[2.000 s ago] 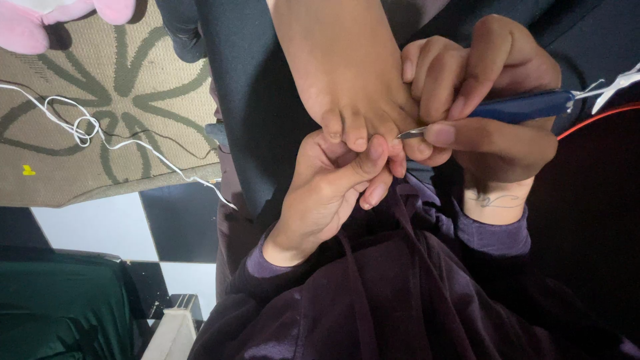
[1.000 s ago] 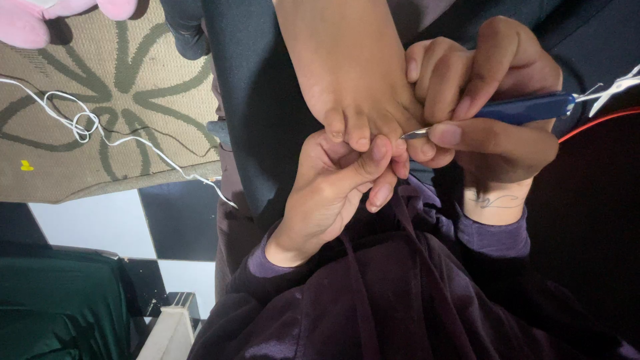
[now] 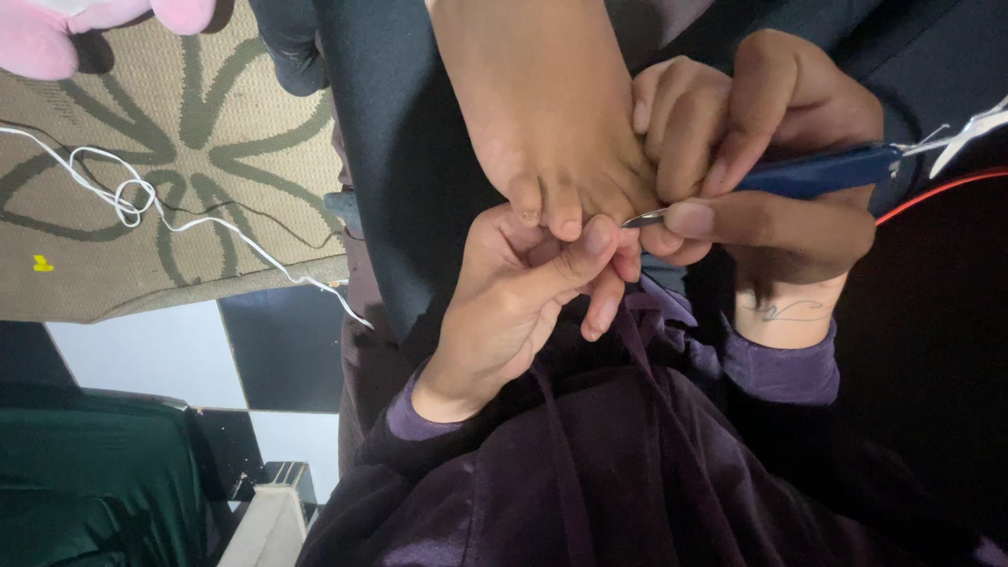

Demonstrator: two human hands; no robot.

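Note:
A bare foot (image 3: 543, 102) lies on dark cloth at the top centre, its toes pointing down the view. My left hand (image 3: 528, 291) is under and beside the toes, thumb and fingers closed on one of the middle toes. From the right, my right hand (image 3: 780, 157) grips a blue-handled multi-tool (image 3: 819, 172). A small metal blade (image 3: 646, 219) shows between its thumb and the toe, with its tip at the toenail beside my left thumb. Open small scissors (image 3: 972, 134) stick out at the handle's right end. Part of the tool is hidden by my right fingers.
A patterned rug (image 3: 118, 181) with a tangled white cable (image 3: 134, 197) and a pink plush toy (image 3: 39, 43) lies at the left. Below it are black and white floor tiles (image 3: 150, 346), green cloth (image 3: 87, 472) and a white post (image 3: 268, 520). An orange-red cord (image 3: 937, 193) runs at the right.

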